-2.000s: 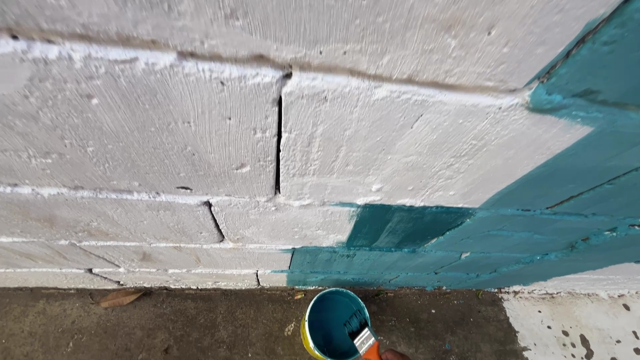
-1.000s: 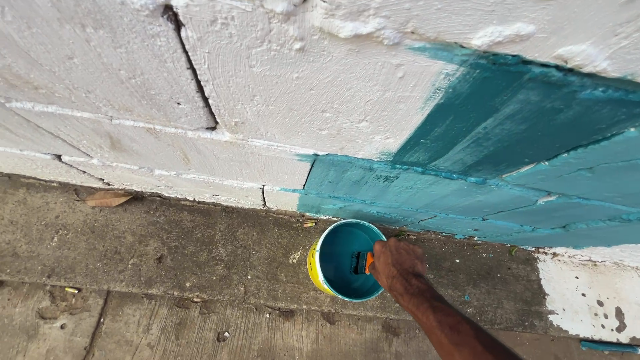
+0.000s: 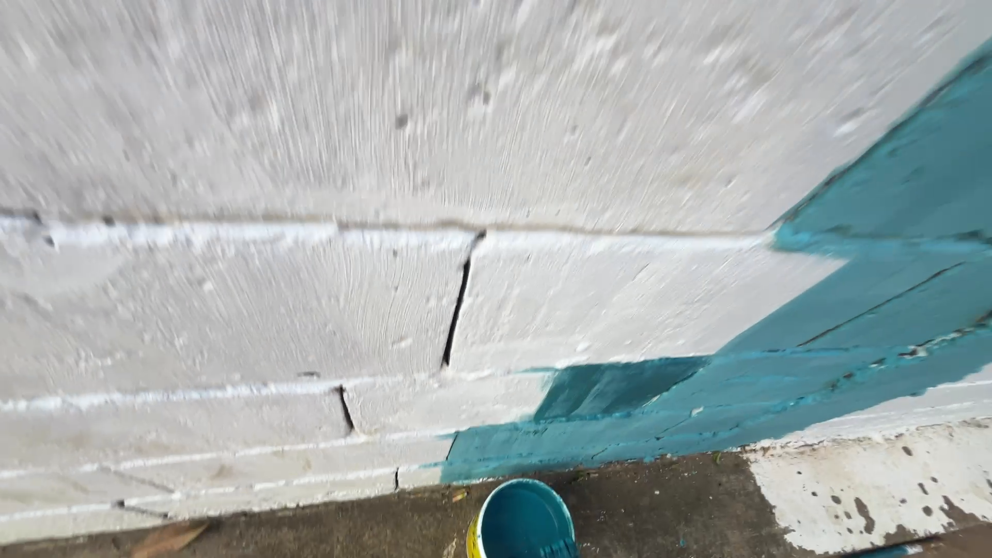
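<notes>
Neither my left hand nor my right hand shows in the current view. A bucket of teal paint (image 3: 527, 515), yellow on the outside with a pale rim, stands on the ground at the bottom centre, cut off by the frame edge. Teal-coated bristles of a paintbrush (image 3: 559, 549) show inside it at the lower right; the brush handle is out of frame. The block wall (image 3: 349, 310) is white at the left and top. Teal paint (image 3: 814, 325) covers its right part, with a darker teal patch (image 3: 612, 386) on a lower block above the bucket.
Concrete ground (image 3: 651, 504) runs along the wall's foot. A dry leaf (image 3: 170, 537) lies at the lower left. White paint with dark spots (image 3: 876, 480) covers the ground at the lower right, where a teal-edged item (image 3: 887, 552) is partly cut off. Dark cracks mark the block joints.
The right hand, seen one second ago holding the brush in the bucket, is out of view now. The view has tilted up toward the wall.
</notes>
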